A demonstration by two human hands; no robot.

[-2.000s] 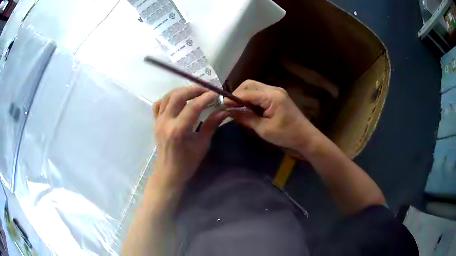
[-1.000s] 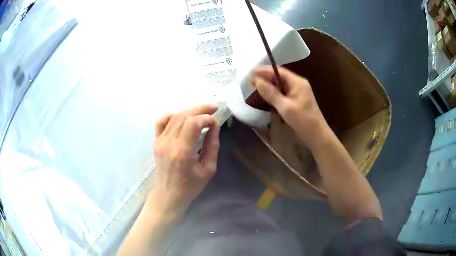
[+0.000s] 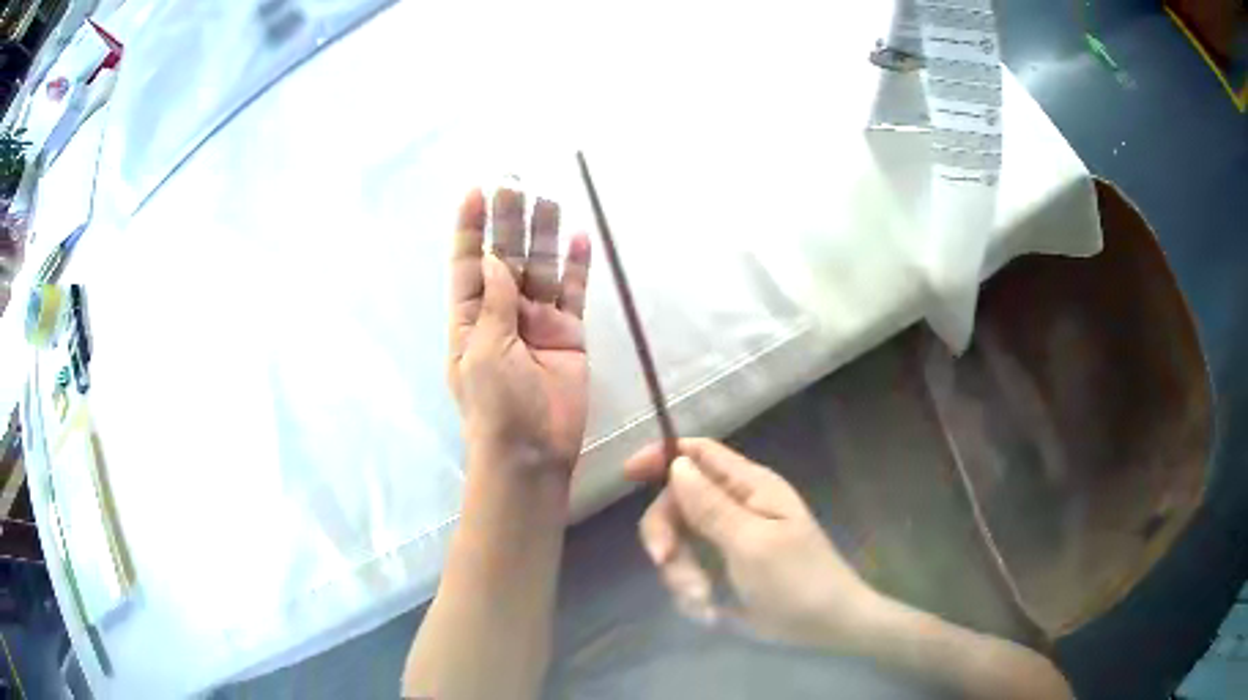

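My left hand (image 3: 523, 335) is palm up over the clear plastic bag (image 3: 342, 410), fingers extended and thumb folded in. A small clear sticker (image 3: 508, 233) lies across its fingers; its outline is faint. My right hand (image 3: 739, 540) is at the table's front edge, closed on a thin dark reddish-brown stick (image 3: 626, 294) that points up and away, right of my left hand. The pale printed label strip (image 3: 965, 116) hangs at the table's right end, beside a small metal clip (image 3: 897, 58).
A deep brown cardboard box (image 3: 1122, 451) stands below the table's right edge. A cloudy plastic layer (image 3: 233, 89) lies at far left. A dark marker pen (image 3: 80, 335) and a pale green framed card (image 3: 93, 506) lie at the left edge.
Both hands have moved away from the label strip, left over the bag. My left hand has turned palm up with its fingers straightened. The stick remains in my right hand. The view has shifted left.
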